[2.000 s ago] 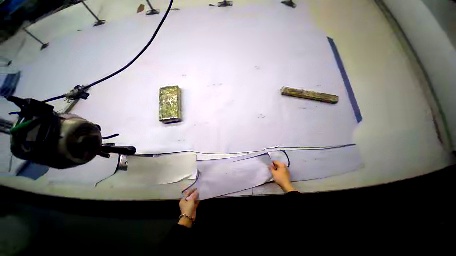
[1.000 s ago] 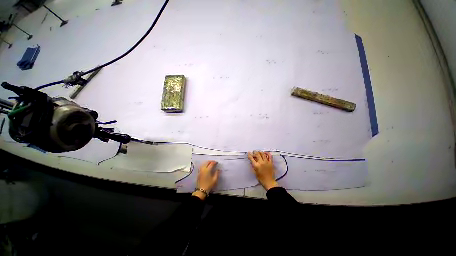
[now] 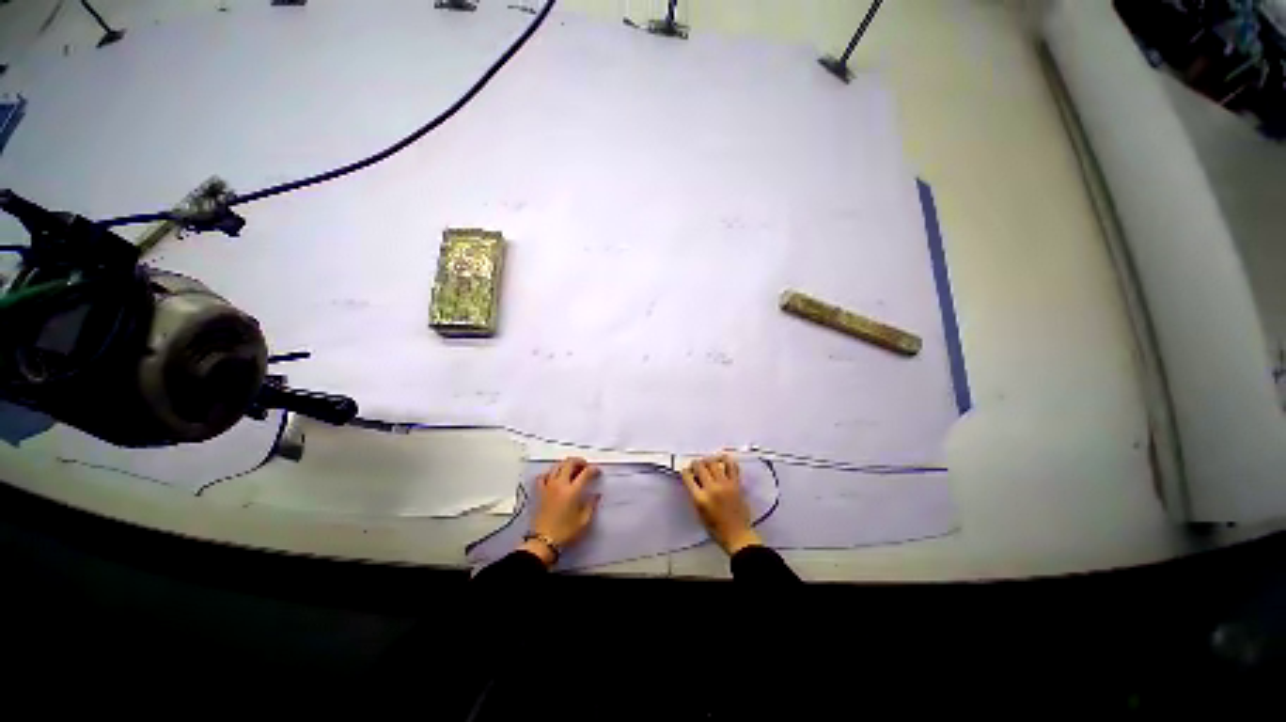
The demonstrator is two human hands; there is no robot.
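Note:
A cut piece bundle [image 3: 635, 511] with white-lilac paper on top lies at the table's near edge, with a dark curved cut line at each end. My left hand [image 3: 566, 504] rests flat on its left part, near the upper edge. My right hand [image 3: 719, 502] rests flat on its right part, near the upper edge. The fingers of both hands point away from me, and no grip shows. The paper marker [image 3: 635, 339] over the fabric lay is just beyond the bundle, past a narrow gap.
The cutting machine [image 3: 198, 364] stands at the left with its black cable [image 3: 409, 141] arching over the marker. A block weight [image 3: 467, 284] and a bar weight [image 3: 850, 323] lie on the marker. More cut pieces [image 3: 860, 505] lie either side of the bundle. A white roll [image 3: 1171, 268] is at the right.
Both hands first held the bundle's ends, then came to rest on it, and it now lies flat. Since the last earlier frame, the hands have shifted slightly and the view has turned right.

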